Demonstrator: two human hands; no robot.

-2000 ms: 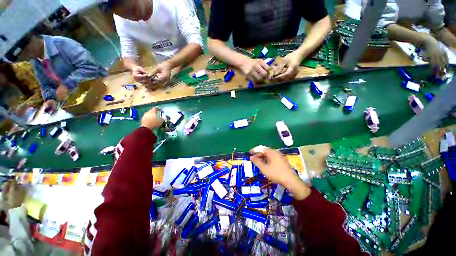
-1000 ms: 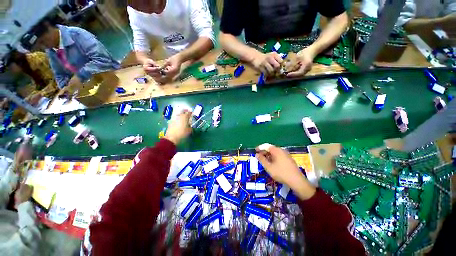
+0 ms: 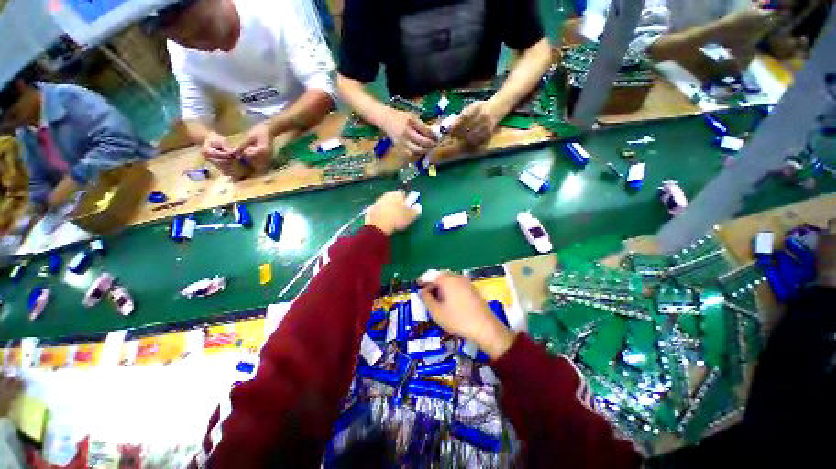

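Note:
My left hand (image 3: 392, 212) is over the green belt, its fingers closed on a small blue-and-white battery cell (image 3: 414, 201) that shows beyond the fingertips. My right hand (image 3: 458, 310) is above the near edge of the heap of wired blue cells (image 3: 426, 368). Its fingers are bent together, with a white cover on a fingertip; whether it holds something small is hidden. The heaped cells lie between my forearms, leads tangled toward me.
The green belt (image 3: 339, 266) carries several cells, pale toy car bodies (image 3: 533, 233), thin white strips and a yellow part (image 3: 265, 274). Green circuit boards (image 3: 632, 334) are piled right. People work across the belt; a grey post (image 3: 761, 137) slants at right.
My left hand has moved right along the belt with a cell at its fingers. My right hand stays bent over the heap. The whole view has shifted.

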